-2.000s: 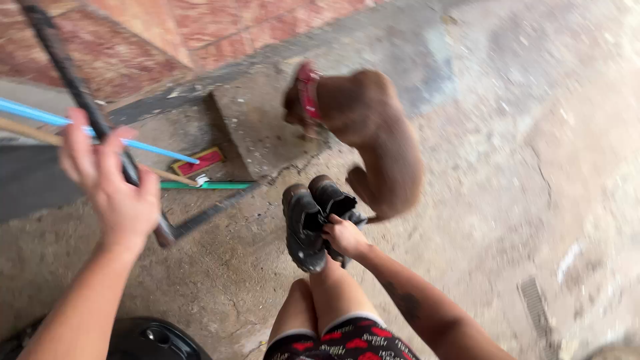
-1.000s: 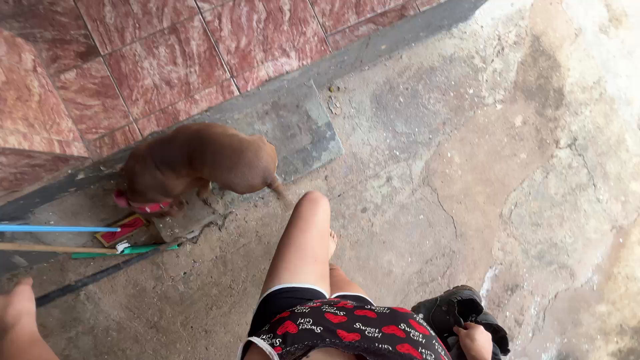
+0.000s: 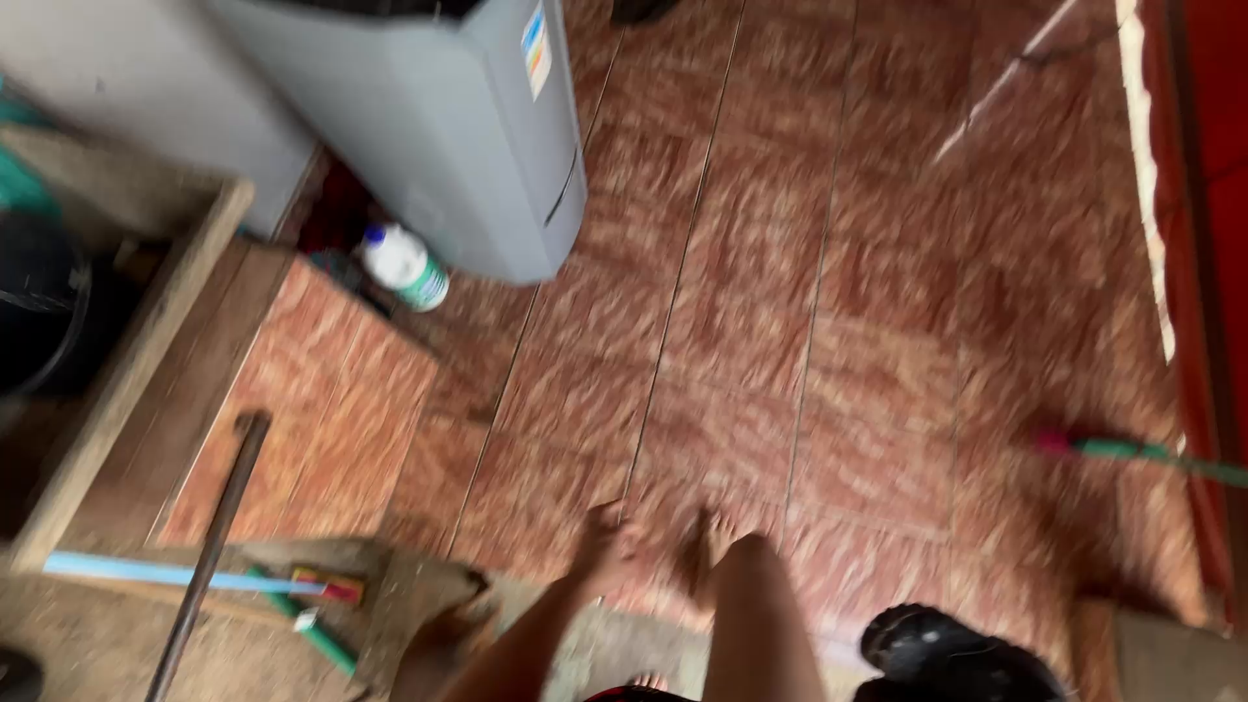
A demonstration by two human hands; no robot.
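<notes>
My left hand (image 3: 603,548) is blurred at the lower middle, over the reddish tiled floor (image 3: 741,341), with its fingers apart and nothing seen in it. To its right are my bare knee and a bare foot on the tiles. Black shoes (image 3: 955,655) show at the bottom right edge; my right hand cannot be seen there. A dark metal bar (image 3: 219,536) stands left of my left arm.
A grey bin-like appliance (image 3: 487,146) stands upper left, beside a white bottle (image 3: 405,265). Blue (image 3: 175,573) and green (image 3: 327,639) handles lie lower left. Part of the brown dog (image 3: 439,639) is near my left arm. A green handle (image 3: 1150,451) is at right, by a red surface.
The view has swung strongly from the concrete to the tiled floor. My left hand, at the left edge a second ago, is now at the lower middle. My right hand, then at the shoes, is out of sight.
</notes>
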